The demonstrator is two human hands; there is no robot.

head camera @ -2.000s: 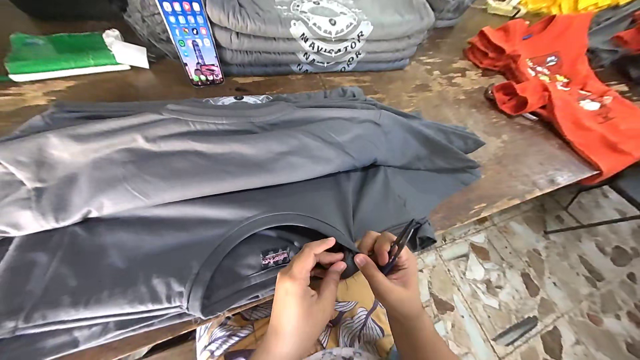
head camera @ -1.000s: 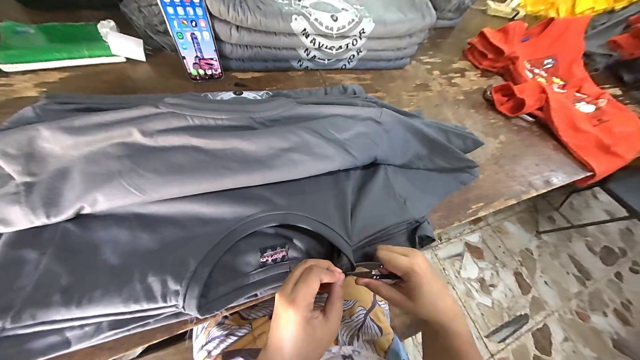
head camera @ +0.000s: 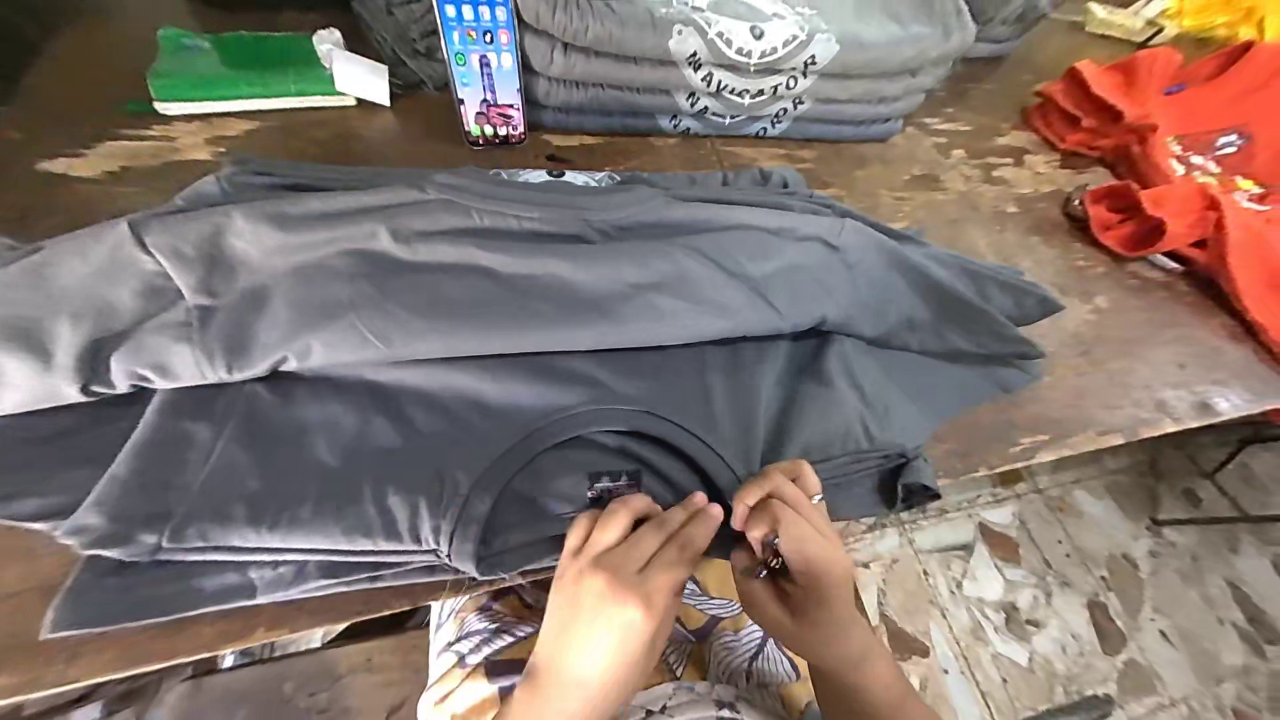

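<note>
Dark grey T-shirts (head camera: 480,290) lie layered on the wooden table, the nearest with its ribbed round neckline (head camera: 610,415) towards me. Inside that neckline a small dark neck label (head camera: 612,484) shows, partly behind my fingers. My left hand (head camera: 625,570) rests with bent fingers on the neckline's near right part; whether it pinches cloth is hidden. Just right of it, my right hand (head camera: 795,550) has its fingertips at the neckline's edge and is closed around a small dark metal tool (head camera: 770,558), probably thread snips, mostly covered by the palm.
Behind the shirts stand a smartphone (head camera: 482,75) and a stack of folded grey printed shirts (head camera: 740,70). Green folded cloth (head camera: 245,70) lies at the back left, a red garment (head camera: 1190,170) on the right. The table's near edge (head camera: 1100,445) drops to a stone-patterned floor (head camera: 1060,590).
The tool's blades, pointing up right and then left towards my left fingers, are now mostly hidden in my right hand. My left fingers have spread over the neckline beside the label.
</note>
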